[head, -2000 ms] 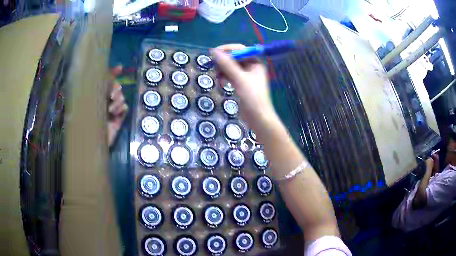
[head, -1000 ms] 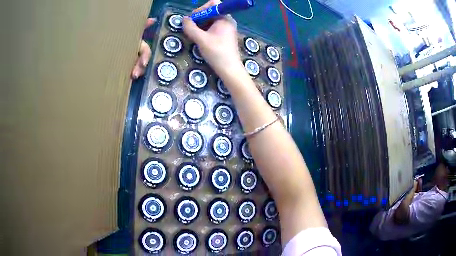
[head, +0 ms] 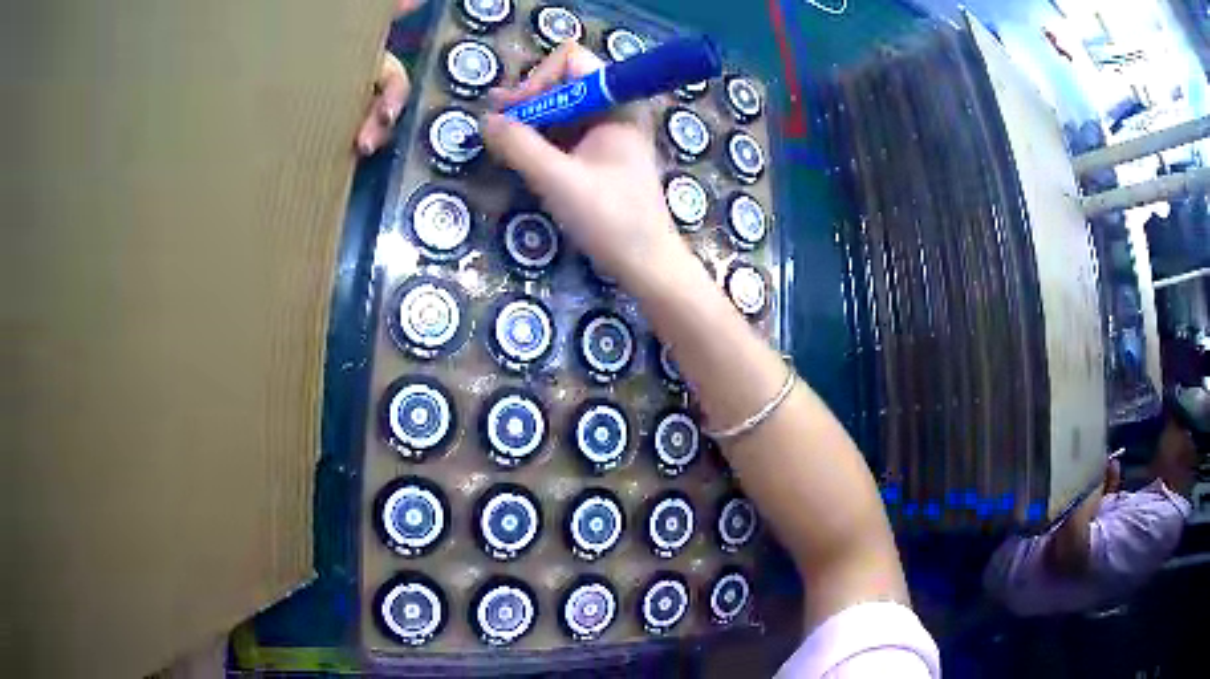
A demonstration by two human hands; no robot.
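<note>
My right hand (head: 584,173) holds a blue marker pen (head: 617,86) over the upper left of a clear plastic tray (head: 385,458). The pen's writing end is at a round part (head: 457,137) in the left column; the fingers hide the exact tip. The tray holds rows of black-rimmed discs with silver-white rings. My forearm covers some of them. My left hand (head: 385,106) shows only as fingertips at the tray's upper left edge, partly behind a large brown cardboard sheet (head: 159,318). Whether it grips anything is hidden.
A tall stack of filled trays (head: 942,292) with blue marks (head: 962,505) at its lower corner stands on the right. The green mat (head: 829,80) has red tape at the top. A person in a pale pink sleeve (head: 1108,551) is at the far right.
Compared with one second ago, my right hand with the marker has moved from the top left disc down the left column. Earlier it was farther right. The cardboard now covers more of the left side.
</note>
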